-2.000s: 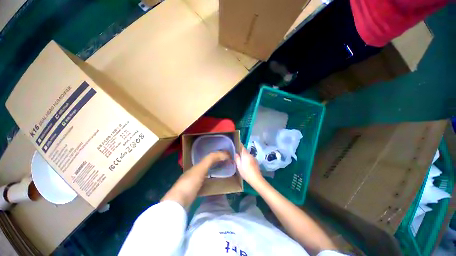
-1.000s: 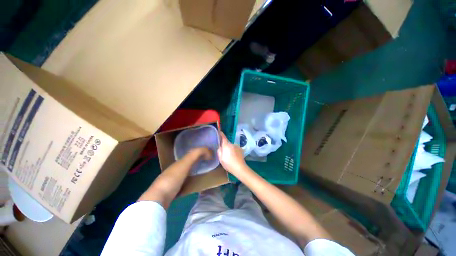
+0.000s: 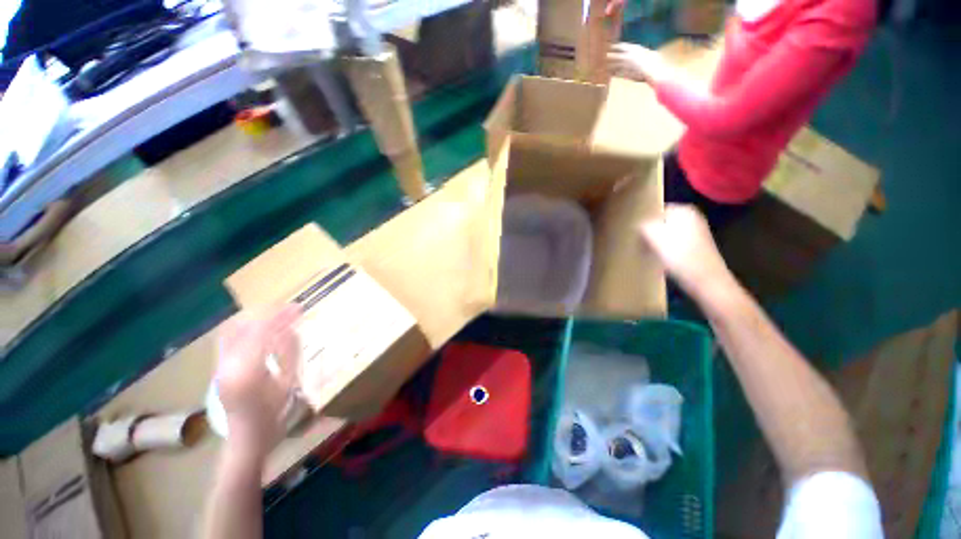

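Note:
An open brown carton (image 3: pixel 632 253) shows its inside, with a translucent rounded tub (image 3: pixel 545 253) in it. It overlaps the bench edge; its support is unclear. My right hand (image 3: pixel 685 247) is at its right wall, with the fingers on the edge. My left hand (image 3: pixel 255 368) is blurred, over the left side of a printed carton (image 3: pixel 364 332) on the bench; I cannot tell whether it grips it. A green crate (image 3: pixel 695 421) below holds several bagged white parts (image 3: pixel 622 447) with dark round centres.
A red stool (image 3: pixel 479 400) stands left of the crate. Cardboard tubes (image 3: pixel 148 434) lie on the cardboard-covered bench (image 3: pixel 443 247). A person in a red top (image 3: pixel 738 116) stands at the upper right, hands near another carton (image 3: pixel 569 37). Cardboard (image 3: pixel 896 421) lies at the right.
The carton with the tub has moved up and away from the red stool, which is now uncovered. My left hand has left the tub and moved to the printed carton. The view has shifted.

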